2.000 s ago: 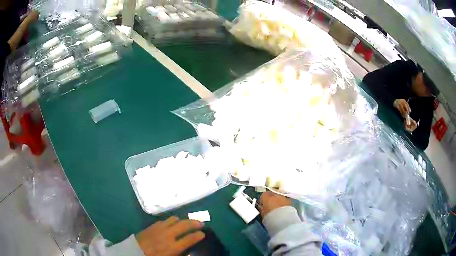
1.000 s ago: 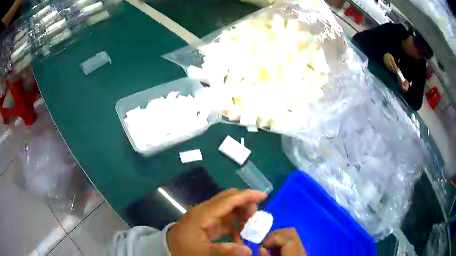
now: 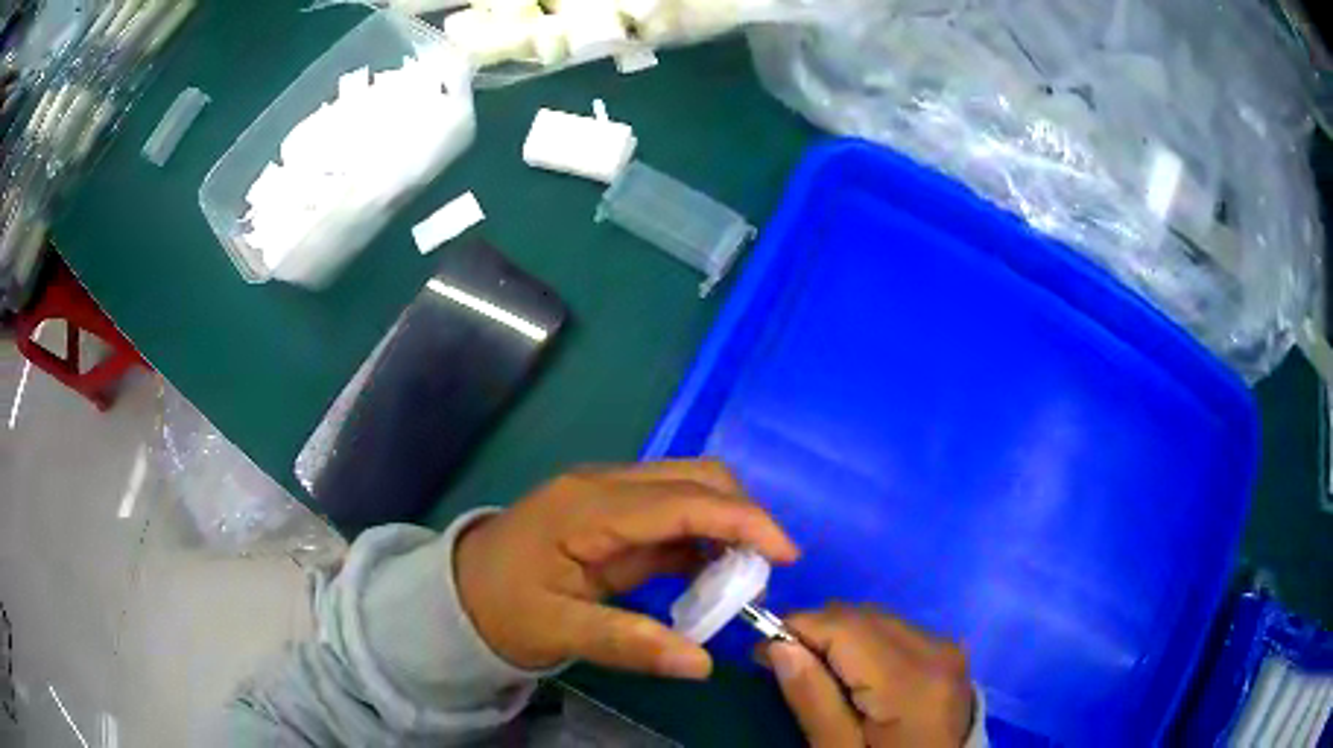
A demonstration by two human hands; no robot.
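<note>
My left hand (image 3: 585,570) holds a small whitish end cap (image 3: 719,593) between thumb and fingers at the lower middle. My right hand (image 3: 877,680) grips a thin shiny metal piece (image 3: 763,621) whose tip meets the cap; whether it is a core or a tool I cannot tell. Both hands are over the near left edge of the blue tray (image 3: 965,424). A white absorbent block (image 3: 578,143), a clear sleeve (image 3: 676,219) and a small white strip (image 3: 447,222) lie on the green bench beyond the hands.
A black smartphone (image 3: 431,387) lies left of the tray. A clear plastic tub (image 3: 231,219) holds small white pieces. A bag of clear sleeves (image 3: 1053,102) lies behind the tray. Another clear sleeve (image 3: 176,126) is at far left. A red stool (image 3: 73,344) stands beside the bench. A blue slotted tray (image 3: 1279,687) shows lower right.
The view has swung down and right, showing more of the blue tray. The cap has tilted in my left hand, and a metal piece now shows between my right fingers and the cap.
</note>
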